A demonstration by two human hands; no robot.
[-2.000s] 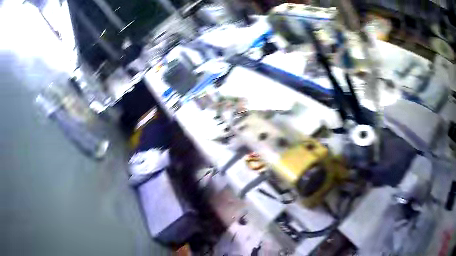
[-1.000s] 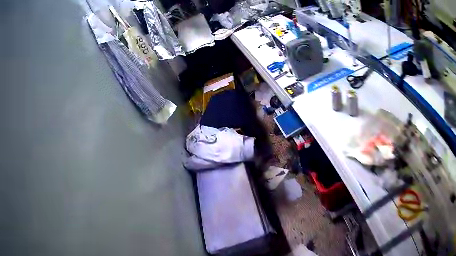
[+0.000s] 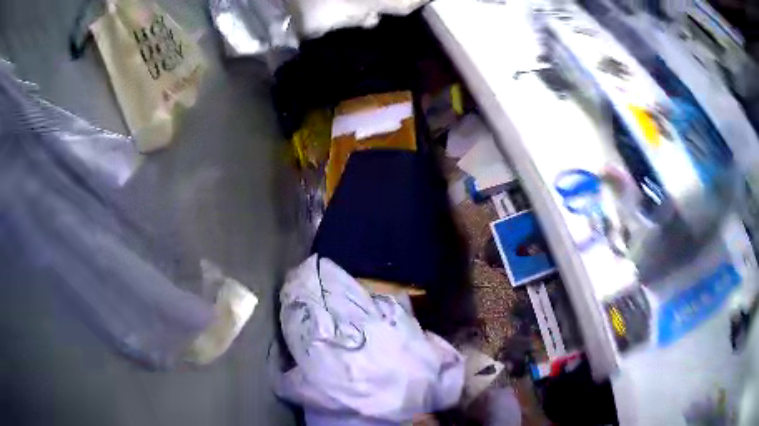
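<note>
No hand of mine is in view. Nearest in front of me, a pale white cloth bundle (image 3: 358, 337) lies heaped at the bottom middle, with a thin dark line of thread or cord on it. Behind it is a dark navy flat piece (image 3: 374, 216), over a brown cardboard box (image 3: 372, 121) with a white patch. On the right, the white sewing table (image 3: 508, 125) carries a blurred grey shape and blue-handled scissors (image 3: 580, 195).
A cream bag with lettering (image 3: 150, 71) hangs on the grey wall at upper left. A blurred pale plastic-wrapped item (image 3: 91, 241) hangs below it. A blue pedal-like plate (image 3: 524, 247) and scraps lie under the table.
The view has moved forward along the wall and table. The cloth bundle, navy piece and box look larger and nearer; the orange-handled scissors and thread cones have left the picture.
</note>
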